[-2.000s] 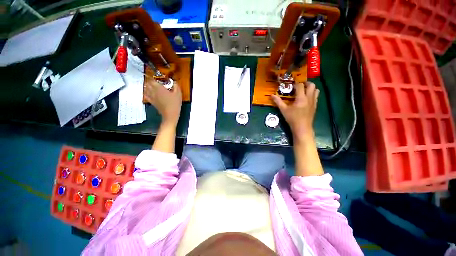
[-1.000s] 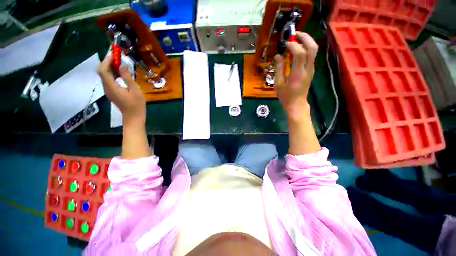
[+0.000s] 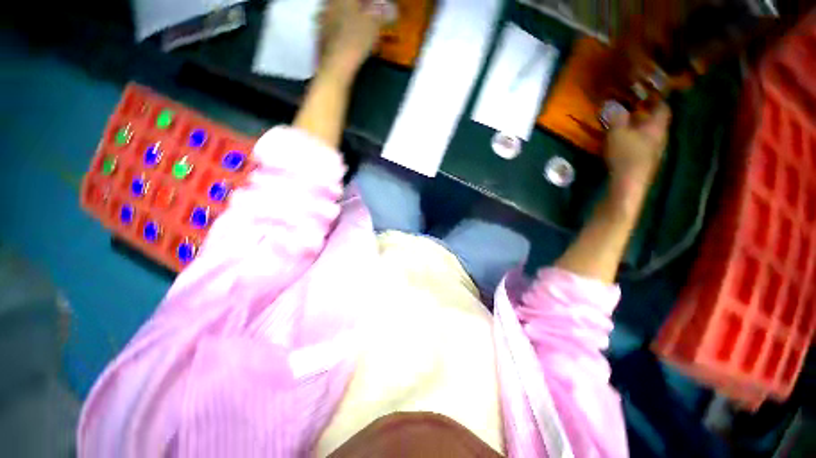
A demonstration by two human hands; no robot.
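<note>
My left hand (image 3: pixel 351 34) is at the top edge, beside the left orange-brown fixture base (image 3: pixel 404 34); a silver-white disc (image 3: pixel 385 11) shows at its fingertips. My right hand (image 3: pixel 637 143) is at the front of the right fixture base (image 3: pixel 573 100), its fingertips by a silver-white disc (image 3: pixel 614 113). Blur hides whether either hand grips its disc. Two loose ringed discs lie on the dark green mat, one near the white slip (image 3: pixel 506 144) and one further right (image 3: pixel 559 171). The upper part of the left fixture is out of view.
A red-orange foam tray (image 3: pixel 170 170) with blue, green and red units is at the left. Stacked red-orange trays (image 3: pixel 747 259) stand at the right. A long paper strip (image 3: pixel 443 85) and a small slip (image 3: pixel 516 80) lie between the fixtures. A cable (image 3: pixel 684 246) curves at the right.
The view has tilted and shifted, so the bench sits higher. Both hands have left the red clamp handles and come down to the discs at the fixture fronts.
</note>
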